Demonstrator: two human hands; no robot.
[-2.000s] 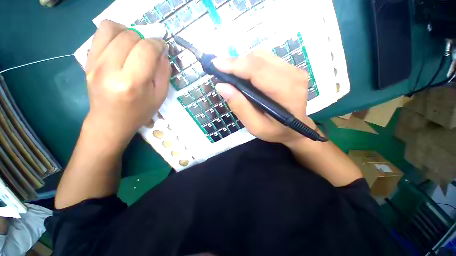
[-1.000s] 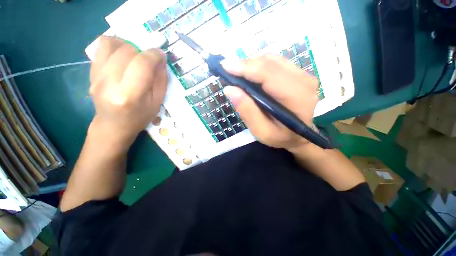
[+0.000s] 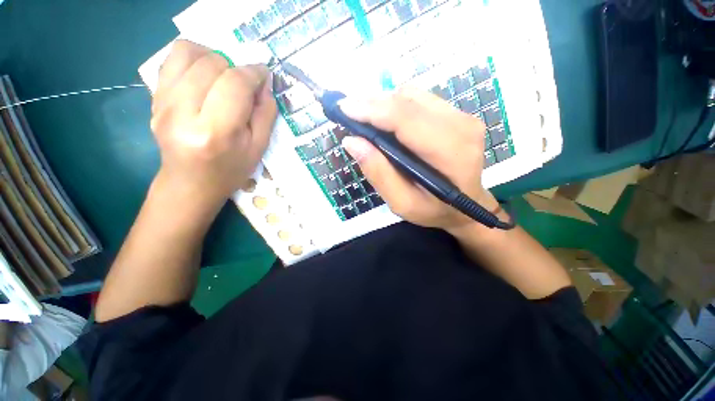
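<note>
The white tray (image 3: 270, 223) lies on the dark green mat with several grids of small circuit boards (image 3: 345, 176) and round tan holes along its edge. My right hand (image 3: 419, 153) holds the black soldering iron (image 3: 404, 162) like a pen, its tip pointing up and left over the upper left boards. My left hand (image 3: 208, 117) is a fist beside the tip, shut on the thin solder wire (image 3: 78, 95), which runs in from the left edge. A bit of green shows at its fingers. Whether the tip touches a board cannot be told.
Stacked layered boards (image 3: 43, 188) stand at the left. A black phone-like rectangle (image 3: 629, 74) lies right of the tray, with cables and a black box at the upper right. Cardboard boxes (image 3: 592, 282) are on the green floor. Part of a person in white (image 3: 43, 352) shows at the lower left.
The tray and bench items sit slightly further right in view. The iron's tip, a little clear of my left fist one second ago, is now closer to it. Both hands keep their holds.
</note>
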